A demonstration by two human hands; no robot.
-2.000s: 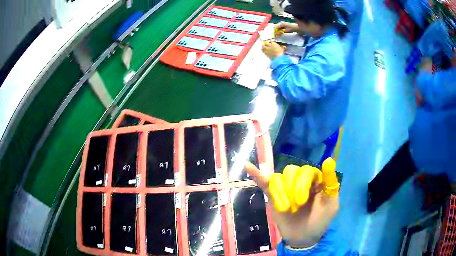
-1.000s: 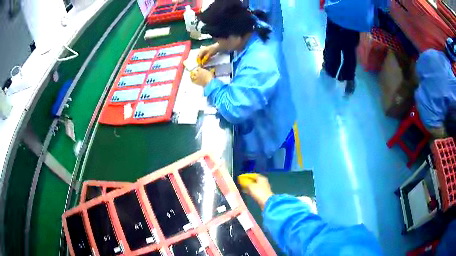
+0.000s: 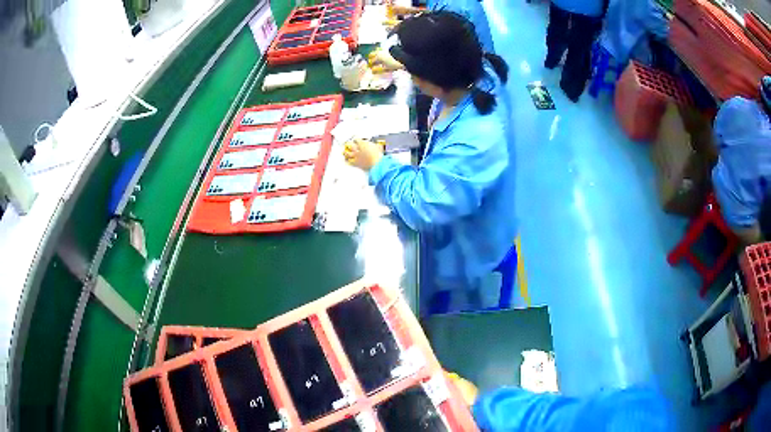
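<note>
A red-orange component tray [image 3: 254,333] lies tilted at the bottom left, its lower part cut off by the picture edge. Its pockets hold black glossy phone screens [image 3: 303,368] with white handwritten marks and small white labels. Another red-orange tray [image 3: 166,337] shows partly beneath it. My right hand [image 3: 462,389], with a yellow finger cot, is at the tray's right edge, mostly hidden behind it; its grip cannot be told. My left hand is not in view.
A neighbour in blue [image 3: 456,169] sits ahead beside a tray of pale film-covered panels [image 3: 279,181]. A white bottle [image 3: 340,56] stands beyond. A crumpled white item [image 3: 538,371] lies on the green surface at right. A red stool [image 3: 706,245] stands on the blue floor.
My right hand came in from the right, down to the tray's right edge. The tray turned from level to tilted and sits lower in view. The view also shifted.
</note>
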